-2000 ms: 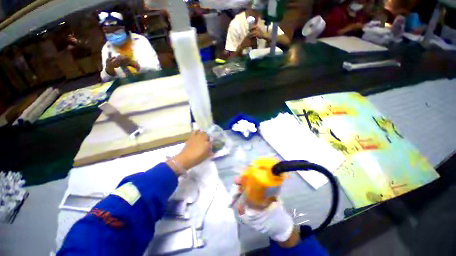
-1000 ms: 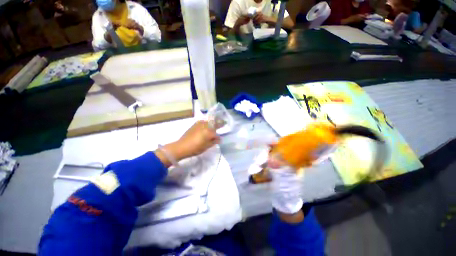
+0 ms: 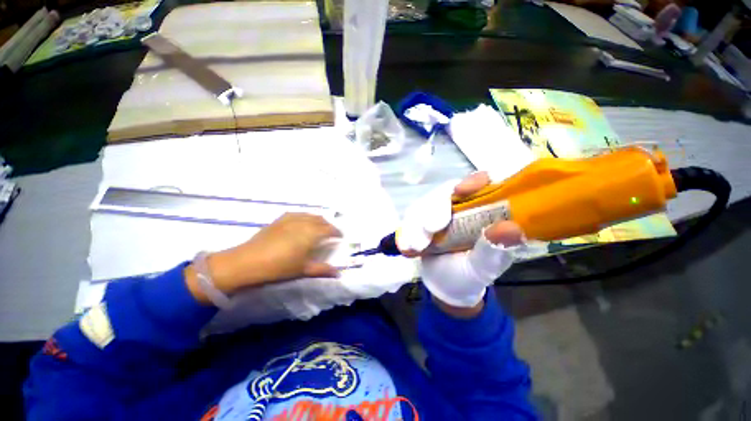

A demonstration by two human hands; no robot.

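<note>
My right hand point(image 3: 461, 247), in a white glove with bare fingertips, is closed around the orange electric screwdriver point(image 3: 568, 197), which lies almost level. Its black nose and thin bit point left, to my left hand's fingertips. My bare left hand point(image 3: 284, 251) rests on the white padding point(image 3: 156, 168) with its fingers bent over the near side of a bar end; a small pale piece shows at the fingertips, but the grip is partly hidden. A long silver lamp housing point(image 3: 198, 207) lies on the padding behind and left of my left hand.
A clear screw bag point(image 3: 379, 131) and blue parts tray point(image 3: 426, 113) stand behind the screwdriver. A white post point(image 3: 362, 57) rises at the back. A finished bar point(image 3: 189, 66) lies on the raised board point(image 3: 272, 49). The printed sheet point(image 3: 560, 119) is at right; the black cord loops at far right.
The view has tilted down. My left hand has left the screw bag and moved to the bar end. My right hand has turned the screwdriver level, with its bit at my left fingertips.
</note>
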